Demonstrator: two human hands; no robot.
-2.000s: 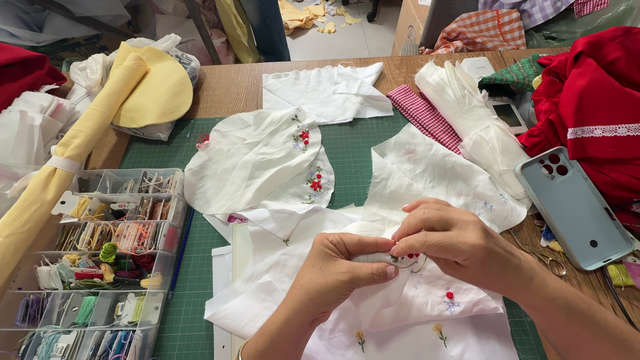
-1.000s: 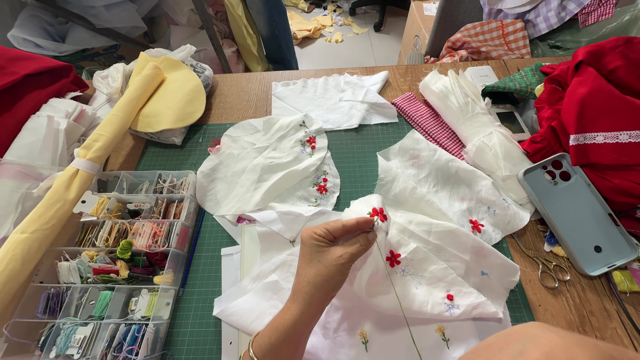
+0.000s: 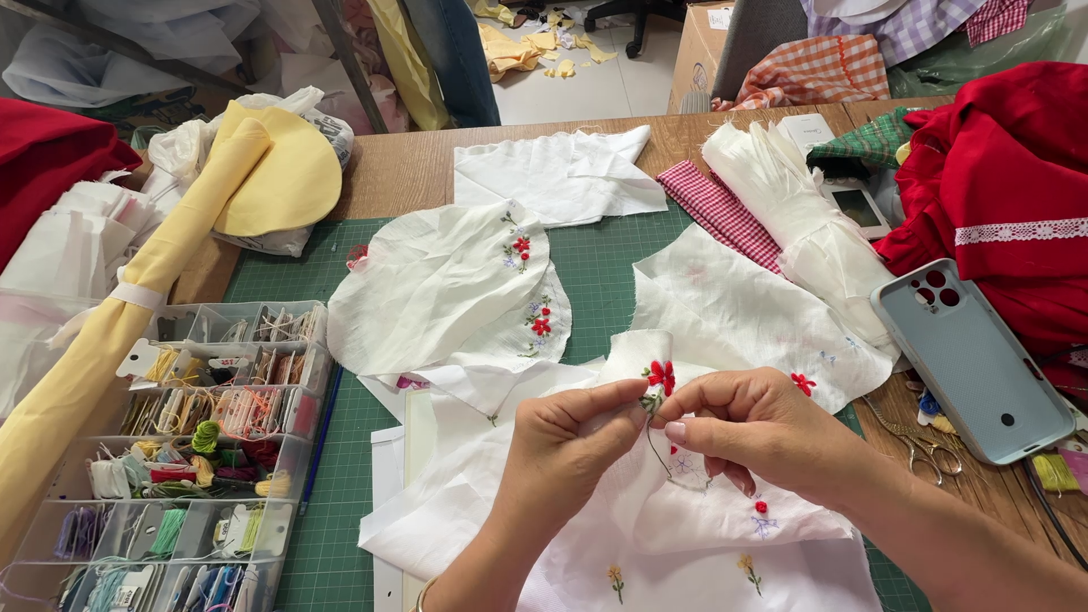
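White cloth (image 3: pixel 748 518) with red, yellow and violet embroidery lies bunched over the green cutting mat. My left hand (image 3: pixel 578 442) pinches a fold of it beside a red embroidered flower (image 3: pixel 660 376) with green leaves. At the right of that fold, my right hand (image 3: pixel 748 425) has its fingertips bent close to the cloth; a dark green thread (image 3: pixel 659 455) hangs between the hands. Whether a needle is in those fingers cannot be told. A round white embroidered piece (image 3: pixel 433 297) and another white piece (image 3: pixel 731 297) lie beyond the hands.
A compartment box of embroidery floss (image 3: pixel 297 459) and rolled yellow fabric (image 3: pixel 144 289) are at the left, a blue pen (image 3: pixel 321 438) beside the box. On the right are small scissors (image 3: pixel 926 446), a light blue phone case (image 3: pixel 969 365), a white fabric bundle (image 3: pixel 799 212) and red fabric (image 3: pixel 1011 170).
One second ago only my left hand was at the red flower, with a long thread running down from it. My right hand has come up beside it, and the thread now hangs in a short loop.
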